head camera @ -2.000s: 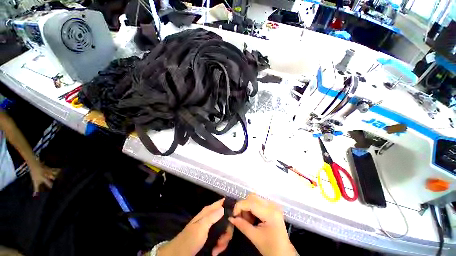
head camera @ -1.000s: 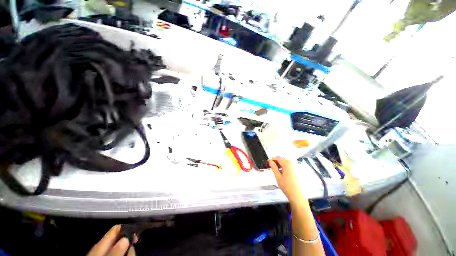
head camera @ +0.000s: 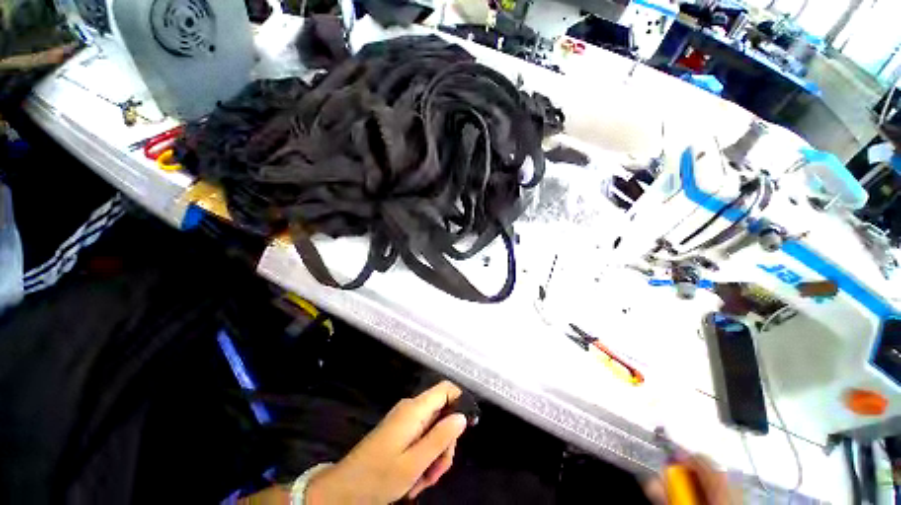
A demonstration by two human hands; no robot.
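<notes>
My left hand (head camera: 400, 449) is shut on a piece of black fabric strip (head camera: 466, 404), below the table's front edge. My right hand (head camera: 699, 481) is blurred at the bottom edge, right of centre, and grips scissors by the yellow handle (head camera: 681, 483). The red handle and most of the blades cannot be made out. A big tangled pile of black strips (head camera: 395, 148) lies on the white table, with loops hanging toward the front edge.
Small snips (head camera: 608, 353) with orange handles lie on the table (head camera: 474, 340). A black smartphone (head camera: 739, 375) lies beside the white sewing machine (head camera: 820, 345). Red-handled scissors (head camera: 163, 143) lie by the neighbouring machine (head camera: 183, 49). A striped sleeve (head camera: 74, 247) shows at left.
The scissors have left their place beside the phone and are now in my right hand, lower down near the front edge. The view has swung back left. My left hand still holds black fabric.
</notes>
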